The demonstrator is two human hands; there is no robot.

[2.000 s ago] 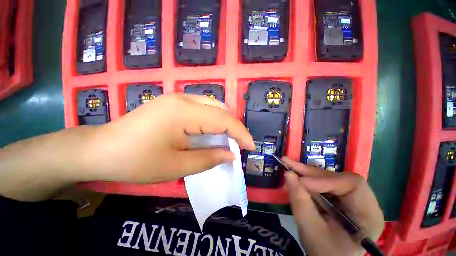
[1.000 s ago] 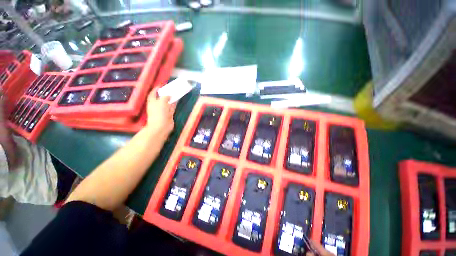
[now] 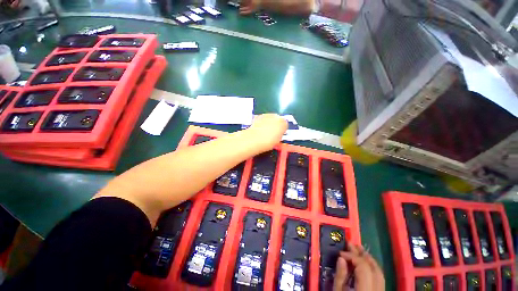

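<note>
A red foam tray (image 3: 355,196) holds black half-assembled phones (image 3: 295,179) in two rows, with backs off. My left hand (image 3: 268,131) reaches over the tray to a small sheet with a dark piece (image 3: 291,120) just beyond its far edge; my fingertips are hidden behind the hand. My right hand (image 3: 359,268) is at the bottom edge, partly cut off, with curled fingers over the near-row phone at the right end (image 3: 332,250). A tiny light line by these fingers may be the tweezers; too small to tell.
The folded white backing sheet (image 3: 159,117) and a larger white sheet (image 3: 221,109) lie beyond the tray. Stacked red trays (image 3: 105,128) stand left, another red tray (image 3: 392,227) right. A grey machine (image 3: 392,85) with yellow at its base stands at the far right.
The white backing sheet, in my left hand before, now lies on the bench. My left hand has moved right to the small sheet. The view has shifted, showing more of the machine and right tray.
</note>
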